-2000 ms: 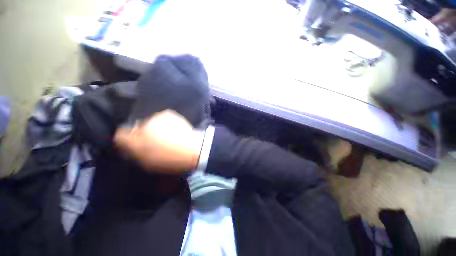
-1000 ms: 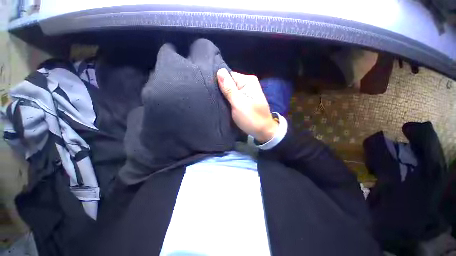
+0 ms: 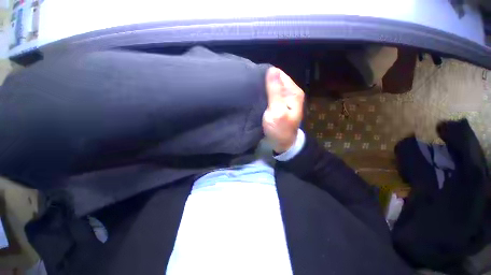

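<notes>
A dark grey garment point(image 3: 161, 102) is stretched out from the left edge of the picture to the middle, below the table's front edge and above my lap. It is blurred on its left part. My right hand point(image 3: 283, 110) grips its right end, thumb on top, other fingers partly hidden. My left hand is not visible; the cloth covers the left side.
The white table point(image 3: 215, 11) has a printed scale along its front edge. Dark clothes with pale parts point(image 3: 444, 188) lie at the lower right, above a patterned floor point(image 3: 350, 121). A dark cloth heap point(image 3: 64, 231) is at the lower left.
The garment has spread from a bunched shape out to the left and now covers most of the striped-looking heap. My right hand has moved slightly right, still gripping the cloth.
</notes>
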